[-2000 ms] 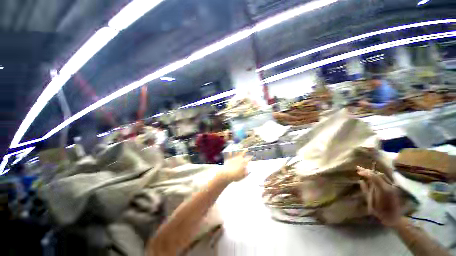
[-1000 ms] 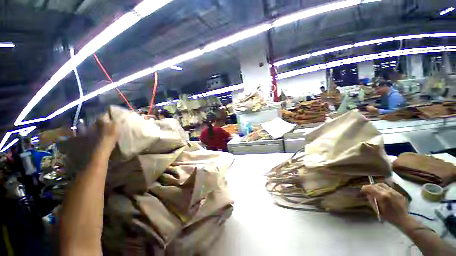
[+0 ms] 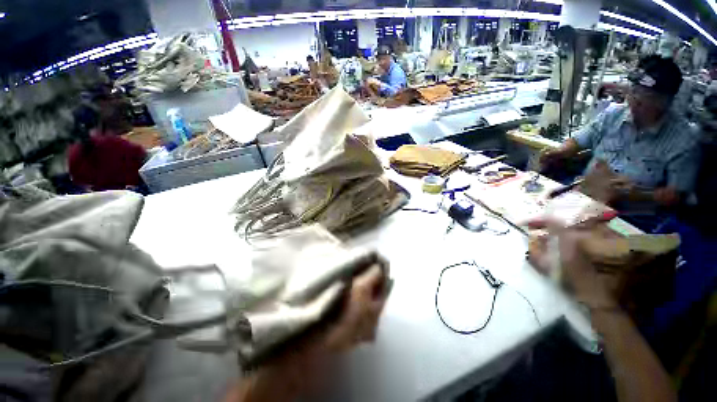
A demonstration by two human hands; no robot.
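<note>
My left hand, blurred, grips a folded beige tote bag above the table. Its pale straps trail left toward a large beige bag heap. My right hand is raised at the right, over the table's edge, and strongly blurred. A slim pale streak, which looks like the pen-like tool, shows at its fingers. The tool's tip cannot be made out. A second beige bag stack with bunched straps stands mid-table, away from both hands.
On the white table lie a looped black cord with a short dark tool, a black adapter, a tape roll and brown pieces. A person works at the right. A person in red is at the left.
The view has swung right. My left hand has left the heap's top and now holds a bag in front of me. My right hand has moved from beside the bag stack out to the right.
</note>
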